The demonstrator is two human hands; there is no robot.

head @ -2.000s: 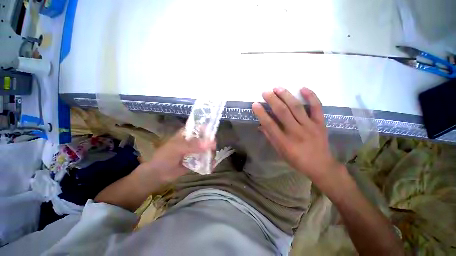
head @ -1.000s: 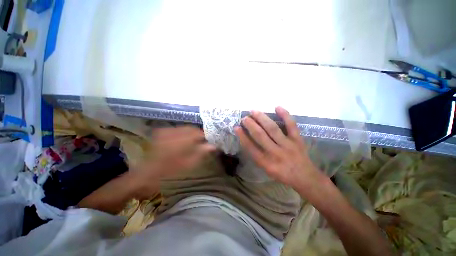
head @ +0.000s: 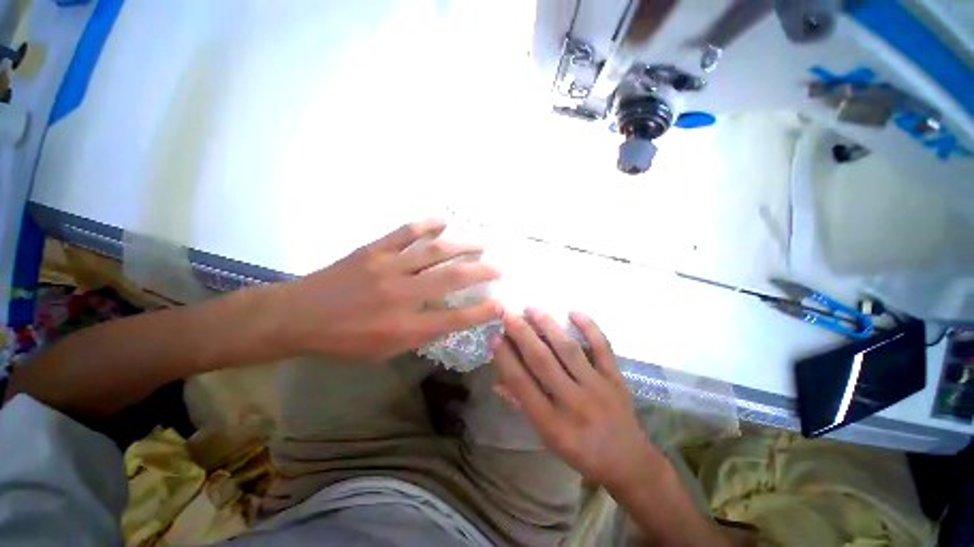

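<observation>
A white lace trim (head: pixel 461 348) lies over the front table edge, its lower end hanging a little below the edge. My left hand (head: pixel 401 291) lies flat on the lace, fingers spread and pointing right. My right hand (head: pixel 566 390) is beside it, its fingertips at the lace's right side near my left fingertips. Much of the lace is hidden under my left hand. Thin sheer fabric (head: pixel 160 256) drapes over the table edge at the left. Whether either hand pinches the lace does not show.
The sewing machine's tension dial (head: pixel 643 118) and head parts hang above the table. Blue-handled snips (head: pixel 828 310) and a black phone (head: pixel 861 379) lie at the right, with a small dark tray (head: pixel 954 374) beyond. Yellowish cloth (head: pixel 812 470) is heaped below the table.
My left hand has moved from below the table edge up onto the lace on the table. My right hand stays near the lace. The view has shifted, bringing the machine head into the picture.
</observation>
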